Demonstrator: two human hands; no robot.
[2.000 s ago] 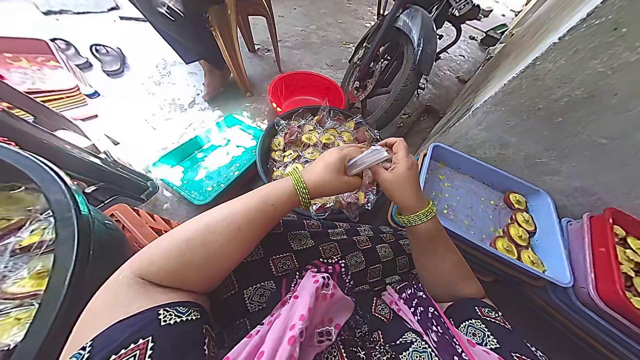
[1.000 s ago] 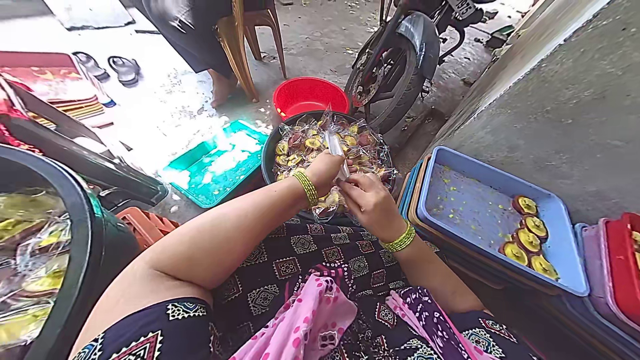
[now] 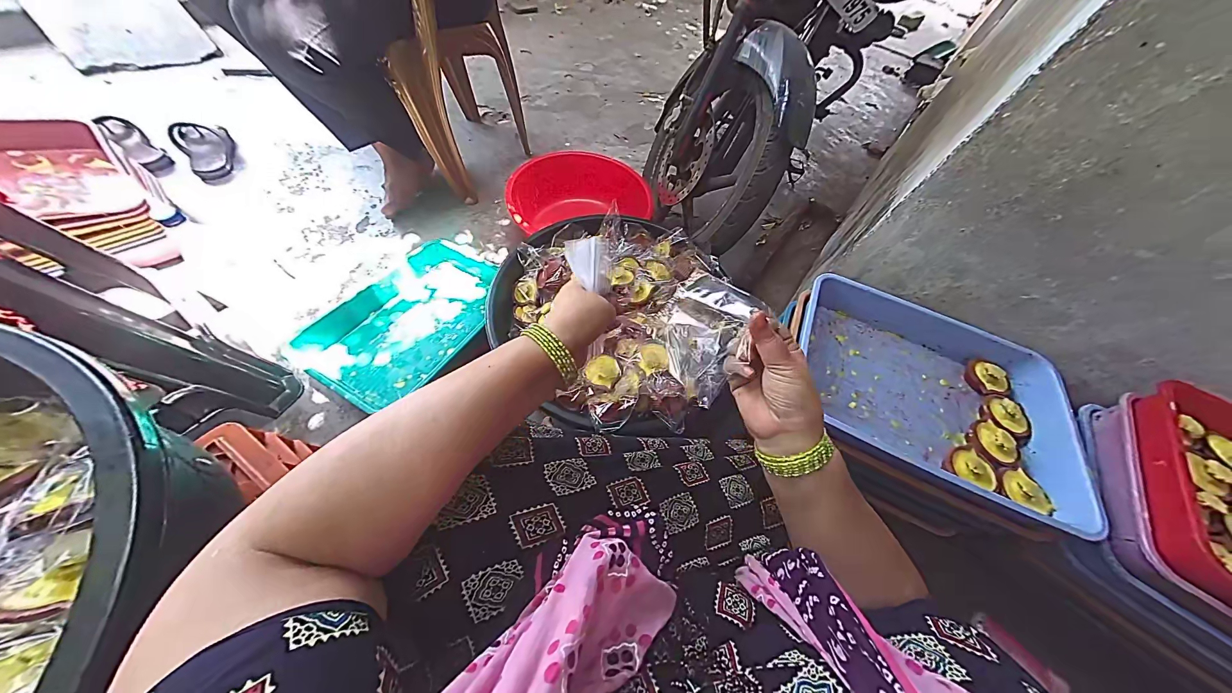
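My left hand (image 3: 580,313) grips a stack of clear plastic bags (image 3: 589,262) over a dark round tub (image 3: 499,306). To its right, my right hand (image 3: 778,380) pinches the edge of one clear plastic bag (image 3: 710,332), spread out above the tub. Filling the tub are wrapped round brown items with yellow, flower-like tops (image 3: 603,371). A blue tray (image 3: 885,385) stands right of my right hand, with several unwrapped items of the same kind (image 3: 997,441) along its right side.
Behind the tub sit a red basin (image 3: 579,190) and a motorcycle wheel (image 3: 717,154). A green tray (image 3: 399,327) lies left of it. A large dark tub (image 3: 144,500) of wrapped items is near left. A red tray (image 3: 1169,481) stands far right. Someone's bare foot (image 3: 404,178) is beside a plastic chair (image 3: 433,96).
My hands were together on the bag stack; now they are apart. The right hand has moved right with a single bag, while the left keeps the stack.
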